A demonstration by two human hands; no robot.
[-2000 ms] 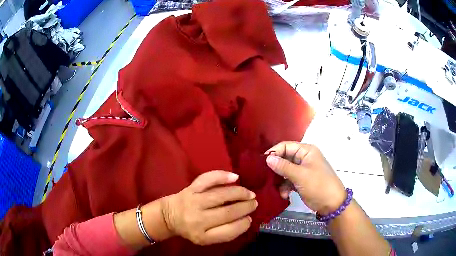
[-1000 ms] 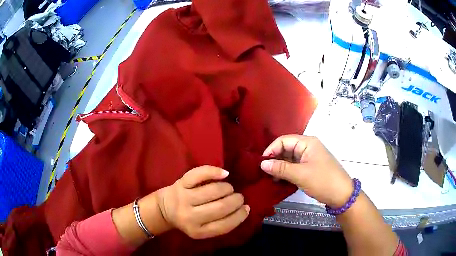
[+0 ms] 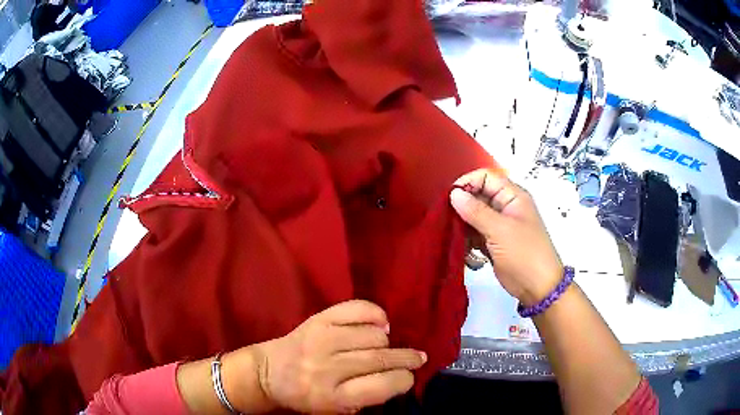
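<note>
A dark-red knit garment (image 3: pixel 268 170) lies spread over the left and centre of the white table, with its pale-edged zip (image 3: pixel 174 197) folded open at the left. My right hand (image 3: pixel 503 235) pinches a narrow edge of the red cloth between thumb and forefinger, right of centre, and the cloth hangs down from it. My left hand (image 3: pixel 345 357) rests on the red cloth near the bottom, fingers slightly bent and pointing right. Whether its fingertips grip any cloth is unclear. The garment's lower part is partly hidden under my left hand and forearm.
A white JACK sewing machine (image 3: pixel 673 154) stands at the right. A black phone (image 3: pixel 658 239) and a dark crinkled packet (image 3: pixel 620 198) lie before it. A measuring tape (image 3: pixel 503 365) runs along the front edge. A dark chair-like object (image 3: pixel 49 121) and blue bins (image 3: pixel 28 288) stand left.
My right hand has moved up and slightly right, lifting and stretching the pinched red edge. My left hand has moved slightly down and right over the cloth.
</note>
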